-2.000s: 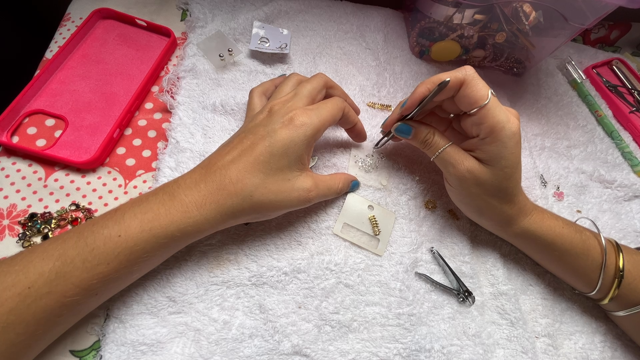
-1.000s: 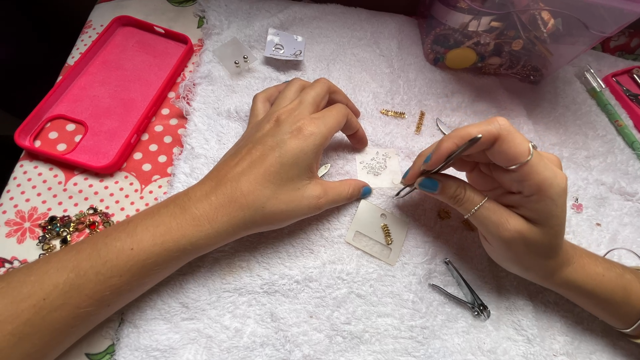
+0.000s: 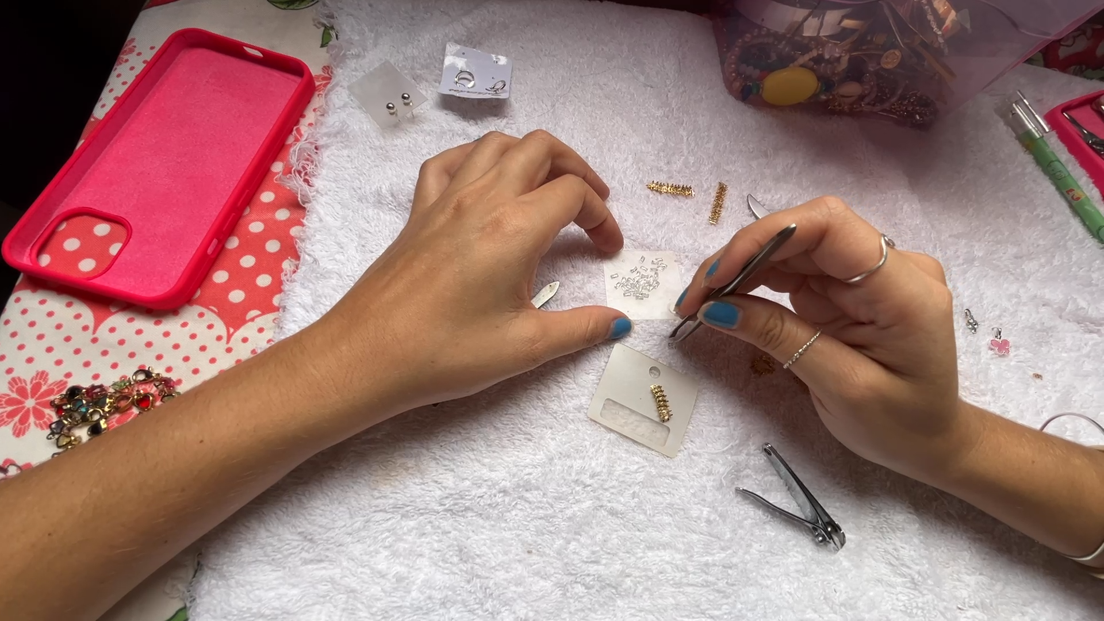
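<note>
My right hand (image 3: 828,319) pinches metal tweezers (image 3: 733,280), whose tips point down at the white towel beside a small white card (image 3: 617,297) bearing a pile of clear stones (image 3: 640,278). My left hand (image 3: 492,276) rests on the towel, fingers spread, its index fingertip and thumb at that card's left side. A pointed metal tool (image 3: 546,295) lies partly hidden beneath it. Below the stones, a larger earring card (image 3: 621,379) carries a ridged gold piece (image 3: 660,403). Two more gold pieces (image 3: 670,188) (image 3: 718,203) lie above, near a metal tip (image 3: 756,206).
Nail clippers (image 3: 798,500) lie at lower right, pink charm (image 3: 999,343) above. A purple bin of jewellery (image 3: 862,78) stands at upper right, near a green pen (image 3: 1056,168). Earring cards (image 3: 474,73) (image 3: 379,90), a pink phone case (image 3: 164,164) and charms (image 3: 103,405) lie left.
My right hand with the tweezers has moved away from the stones, toward the right and down, uncovering the stone card and a gold piece above. My left hand has stayed beside the card.
</note>
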